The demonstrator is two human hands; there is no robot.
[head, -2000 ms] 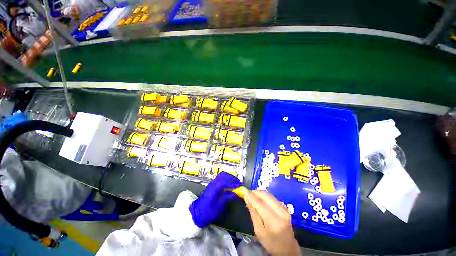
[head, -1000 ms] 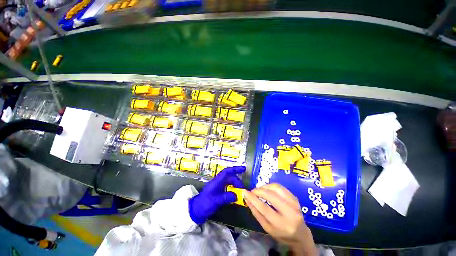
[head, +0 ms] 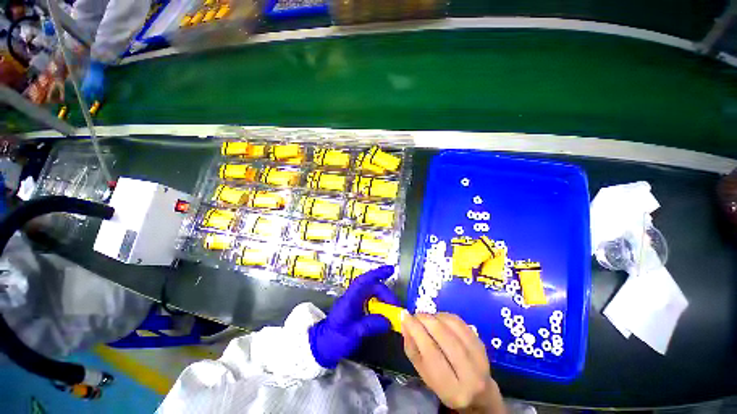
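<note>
My left hand [head: 349,322], in a purple-blue glove, holds a yellow cylinder unit [head: 386,311] in front of the trays. My bare right hand [head: 452,356] has its fingertips on the right end of the same unit; they hide that end. A clear blister tray [head: 410,174] with yellow units in its compartments lies behind my left hand. A blue parts tray [head: 525,174] to the right holds several yellow units [head: 531,285] and many scattered white rings [head: 517,327].
A white bench box [head: 141,222] with a red switch and black corrugated hose [head: 61,202] stands left. White papers [head: 646,311] and a clear plastic cup [head: 651,247] lie right. The green conveyor belt [head: 404,89] runs behind; another person's light-blue gloved hand [head: 94,81] is over its left end.
My right fingers have closed over the unit's right end, and the unit is tilted differently. A neighbour's gloved hand has come in at the upper left. The view has shifted slightly.
</note>
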